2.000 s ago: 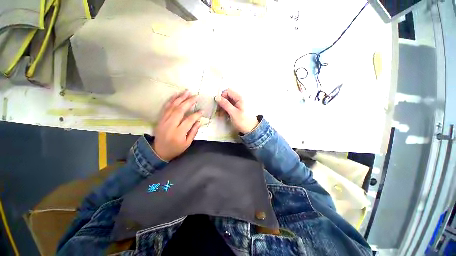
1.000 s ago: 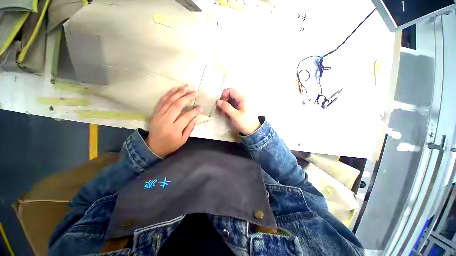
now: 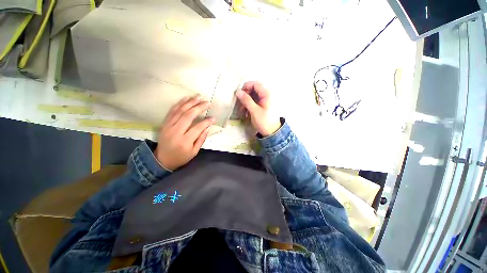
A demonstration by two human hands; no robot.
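A large beige fabric panel (image 3: pixel 144 64) lies flat on the white table, with a darker grey patch (image 3: pixel 95 63) at its left part. My left hand (image 3: pixel 184 128) lies spread, palm down, on the panel's near right part. My right hand (image 3: pixel 257 106) is at the panel's right end, with thumb and index finger together at the narrow edge strip. Glare washes out the fabric there, and whether a thin tool is in the fingers cannot be told.
Beige pieces with yellow edges (image 3: pixel 32 40) are piled at the far left. A dark tangled cord (image 3: pixel 337 69) and small dark snips (image 3: pixel 350 110) lie on the table (image 3: pixel 368 133) at the right. A screen (image 3: pixel 438 16) stands far right. A cardboard box (image 3: pixel 42 234) is at lower left.
My right hand has moved a little away from me along the panel's right edge. My left hand stays on the fabric in nearly the same place. The view has shifted slightly.
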